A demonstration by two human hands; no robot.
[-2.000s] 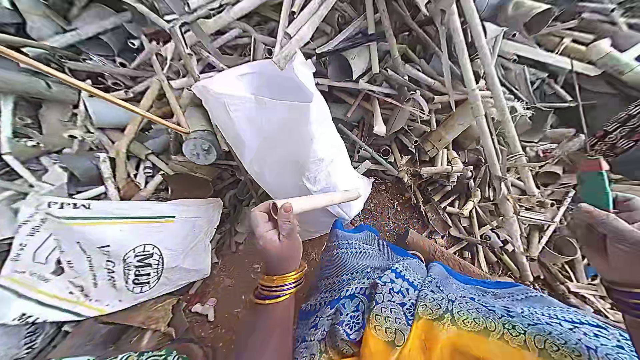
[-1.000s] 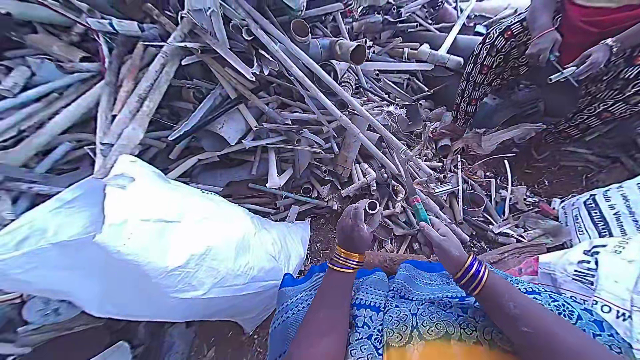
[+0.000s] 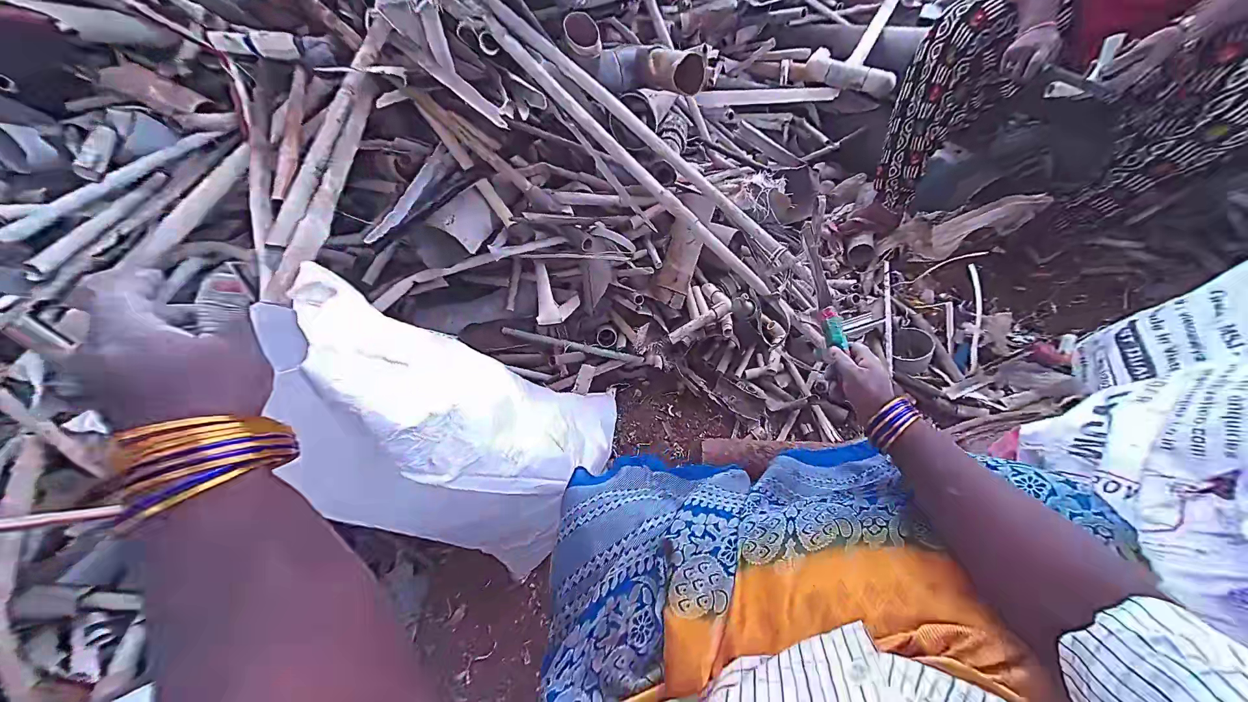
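My left hand (image 3: 171, 341) reaches out at the left over the heap of plastic pipe scrap (image 3: 546, 234), beside the mouth of a white woven sack (image 3: 439, 409). It is blurred, and whether its fingers hold anything cannot be told. Bangles circle that wrist. At the right of centre my right hand (image 3: 863, 380) grips the green and red handle of a knife (image 3: 834, 328), whose dark blade points up and away over the scrap. The white sack lies on its side between my left arm and my lap, which is covered by blue and orange cloth.
Long pale pipes (image 3: 643, 175) cross the heap ahead. Another person in patterned cloth (image 3: 936, 107) sits at the upper right, with hands near a pale piece. Printed sacks (image 3: 1160, 419) stand at the right. Reddish soil (image 3: 487, 614) shows below the white sack.
My left hand, which held a short pale pipe piece near the knife one second ago, has moved far left past the white sack. My right hand still holds the knife.
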